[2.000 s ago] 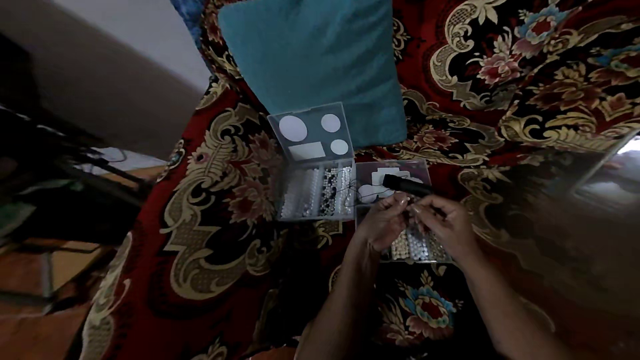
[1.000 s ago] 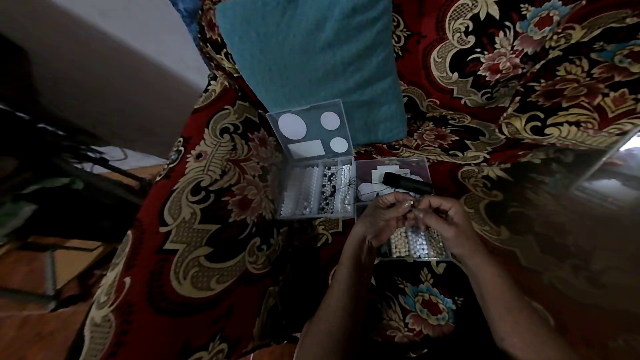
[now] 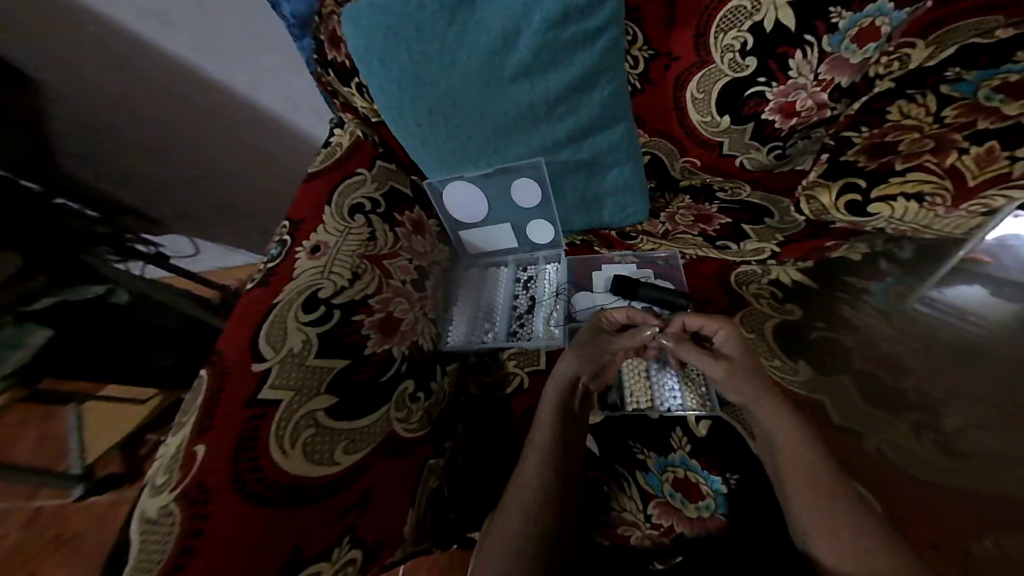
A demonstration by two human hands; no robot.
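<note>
My left hand (image 3: 606, 346) and my right hand (image 3: 714, 352) meet at the fingertips above a clear plastic bead box (image 3: 656, 414). Both pinch something too small to make out, perhaps on the dark thread (image 3: 562, 298) that loops out to the left. Cream, silvery and gold-toned beads (image 3: 638, 384) fill compartments under the hands. A black cylindrical object (image 3: 650, 293) lies across white cut-outs on the box's open lid, just beyond the fingers. Left of the hands, a second clear bead box (image 3: 506, 347) holds white and dark beads (image 3: 524, 304); its raised lid (image 3: 490, 206) bears white shapes.
A teal cushion (image 3: 512, 88) leans behind the left box. Red, black and gold floral fabric (image 3: 336, 400) covers the seat under both boxes. At the right edge is a transparent panel or container (image 3: 972, 256); dark furniture with a metal frame (image 3: 76, 448) stands at the left.
</note>
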